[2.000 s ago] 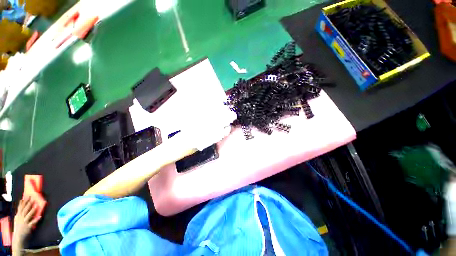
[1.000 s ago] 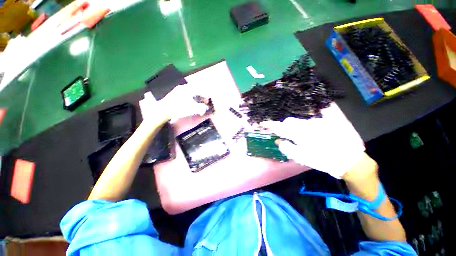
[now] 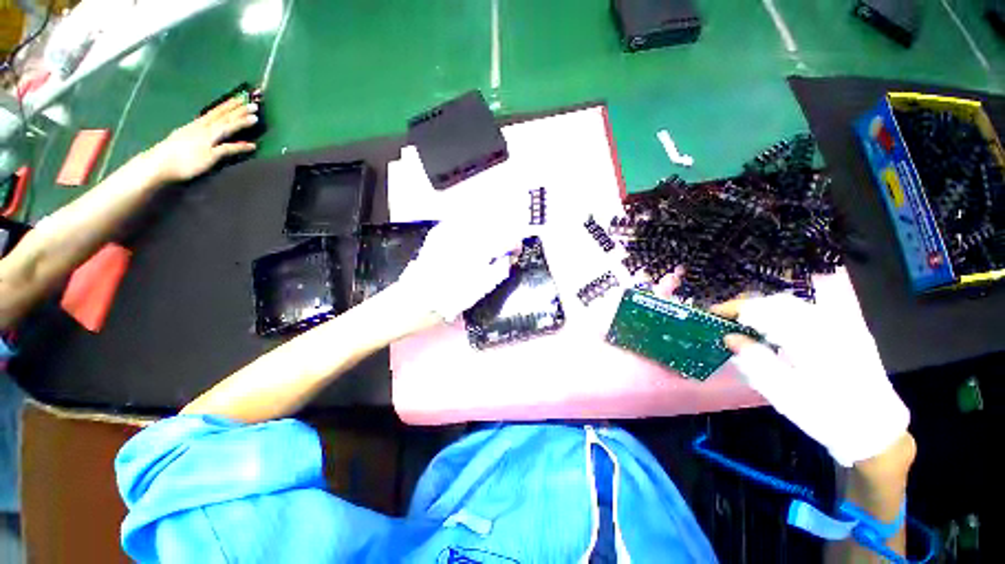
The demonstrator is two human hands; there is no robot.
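Observation:
My gloved right hand (image 3: 810, 369) grips a green circuit board (image 3: 674, 334) by its right end, above the pink mat (image 3: 518, 386). My gloved left hand (image 3: 468, 268) is at the upper left of a shiny black bottom housing (image 3: 527, 303) on the mat; its fingertips touch the rim, and whether they pinch a small part cannot be told. A black comb strip (image 3: 537, 206) lies behind the housing. Two more strips lie between it and a tangled heap of black strips (image 3: 727, 237).
Open black housings (image 3: 327, 198) stand at the left. A closed black box (image 3: 457, 138) sits at the mat's back edge. A blue-and-yellow parts box (image 3: 912, 204) is at the right. Another person's hand (image 3: 209, 140) is over the green belt (image 3: 386, 66), which carries black boxes.
The view has shifted left. My left hand has come from the closed box to the housing. The board in my right hand is raised and more visible. Another person's hand has reached in at the left.

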